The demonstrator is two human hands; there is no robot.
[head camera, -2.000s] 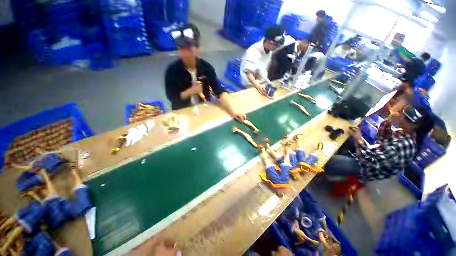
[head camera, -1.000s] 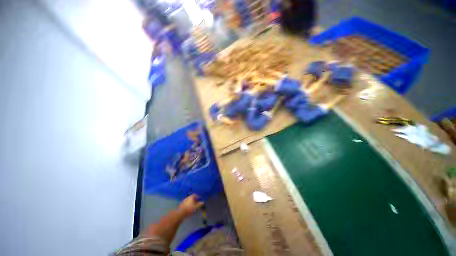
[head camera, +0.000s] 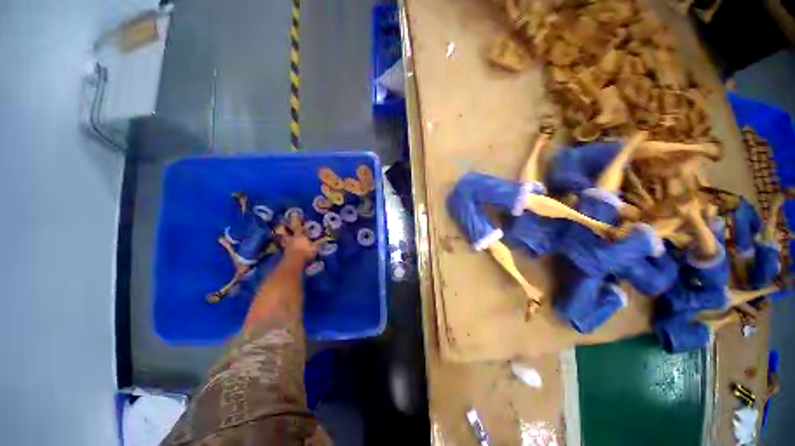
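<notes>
My left hand (head camera: 299, 246) reaches down into a blue plastic crate (head camera: 270, 334). Its fingers are among small parts near the crate's middle; a small tan-brown part shows at the fingertips, and the grip on it is unclear. White cuffs (head camera: 349, 214) lie right of the hand. Flat tan-orange sandal soles (head camera: 357, 185) lie in the crate's upper right corner. A blue shorts piece with tan legs (head camera: 253, 239) lies left of the hand. My right hand is out of the picture.
Joined leg pairs (head camera: 492, 209) are piled on the cardboard (head camera: 475, 318) at the right. Behind them is a brown-tan heap of loose parts (head camera: 610, 70). Small white items (head camera: 526, 375) lie near the green belt (head camera: 641, 396). A grey cabinet (head camera: 131, 87) stands upper left.
The view has swung left and down over the crate. My left hand, in front of the crate a second ago, is now inside it among the parts.
</notes>
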